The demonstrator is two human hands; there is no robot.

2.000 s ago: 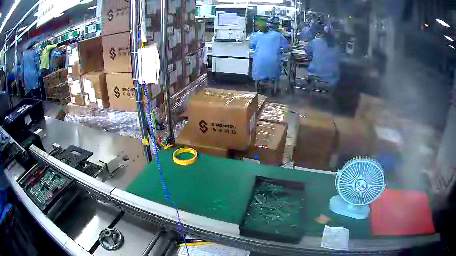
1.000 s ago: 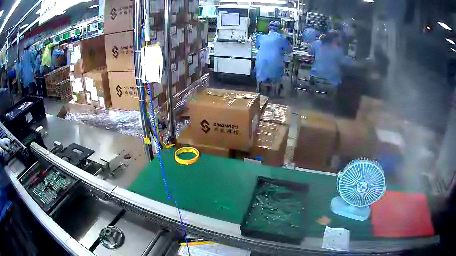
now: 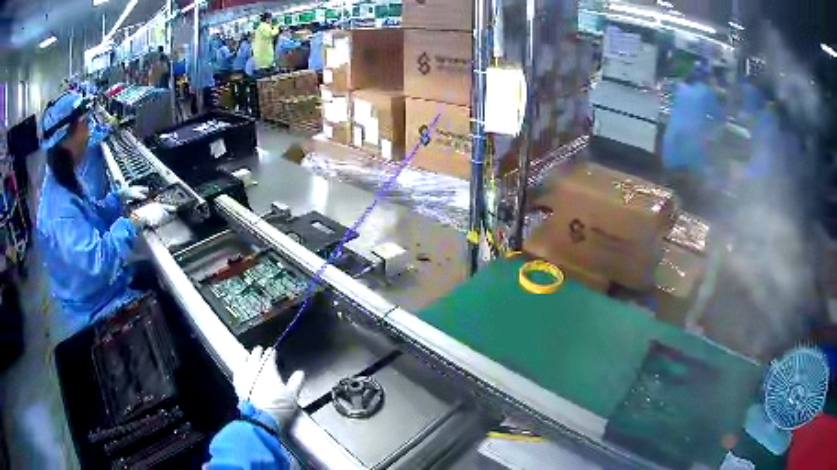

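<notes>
My left hand (image 3: 266, 384), in a white glove with a blue sleeve, is over the near conveyor rail at the bottom. Its fingers are apart and it appears empty. A thin blue cord (image 3: 351, 236) runs down to near its fingertips; I cannot tell if they touch. My right hand is out of view. A green circuit board (image 3: 255, 292) in a dark carrier lies between the rails, ahead of my left hand. A round metal handwheel (image 3: 357, 397) sits in the steel bed to the right of the hand.
A person in blue (image 3: 83, 225) works with gloved hands at the line, upper left. A black tote (image 3: 69, 367) holds dark carriers at lower left. Green mat (image 3: 514, 321) bears a yellow tape roll (image 3: 541, 276) and a blurred scrap tray (image 3: 675, 404). A fan (image 3: 797, 387) is far right.
The view has turned left, so bench and boxes have shifted right. My left hand has come into view at the bottom. The neighbouring person and the tote now show at the left.
</notes>
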